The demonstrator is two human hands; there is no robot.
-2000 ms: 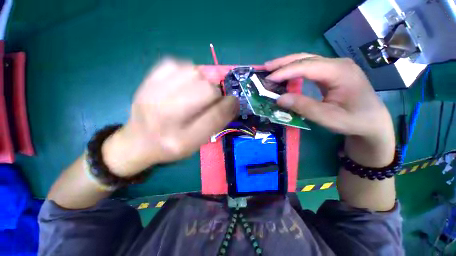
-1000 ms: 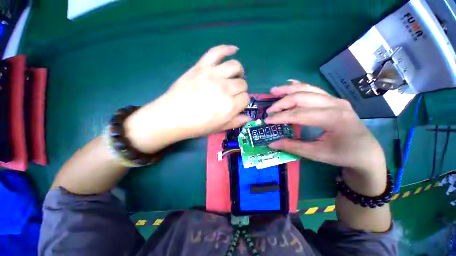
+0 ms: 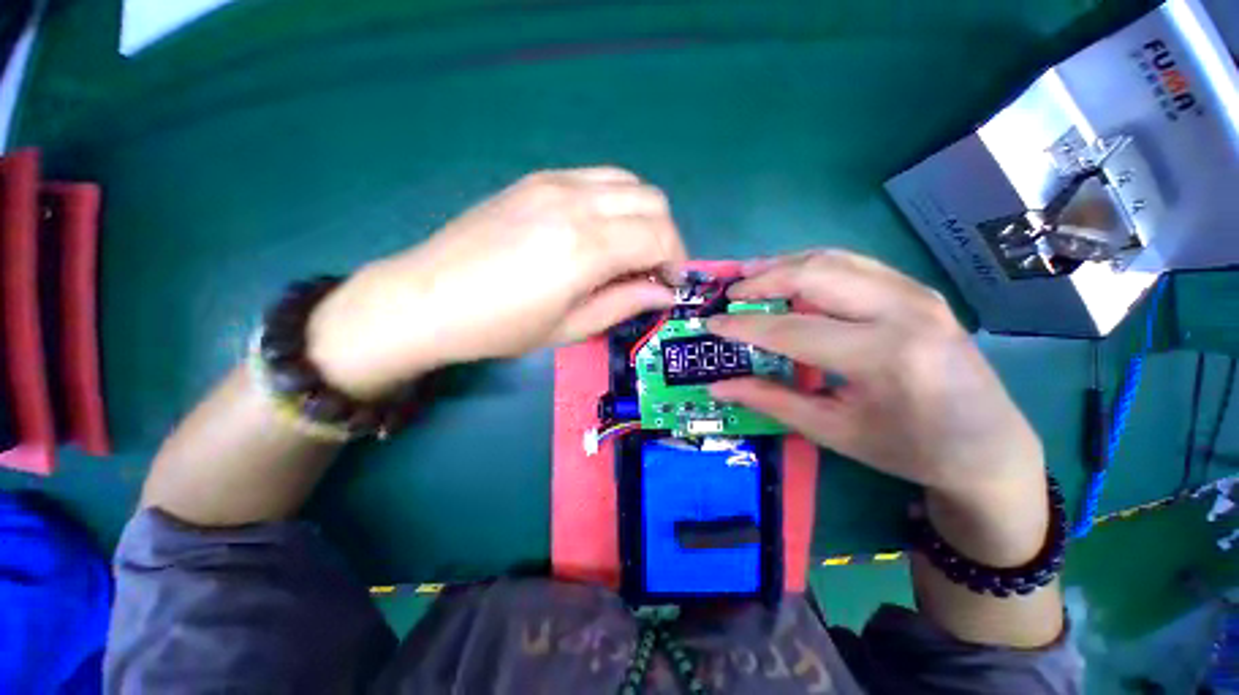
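The green circuit board (image 3: 675, 403) with its digit display (image 3: 707, 359) lies face up in the upper part of the black device housing (image 3: 773, 523). My right hand (image 3: 870, 367) rests over the board's right side, thumb and fingers on it. My left hand (image 3: 544, 272) has its fingertips at the housing's top edge, by a red wire (image 3: 652, 335); what they touch is partly hidden. The blue battery pack (image 3: 700, 489) fills the lower half. A white connector plug (image 3: 591, 441) on thin leads sticks out left. The red foam sheet (image 3: 584, 530) lies underneath.
The FUMA screw feeder (image 3: 1006, 163) stands at the upper right, with a blue coiled cord (image 3: 1121, 407) beside it. Red foam sheets (image 3: 79, 319) stand at the far left. Yellow-black edge tape (image 3: 856, 559) runs along the near edge.
The board was tilted up, then turned with its display showing, and now lies flatter and squarer in the housing. My left hand has come down to the housing's top edge.
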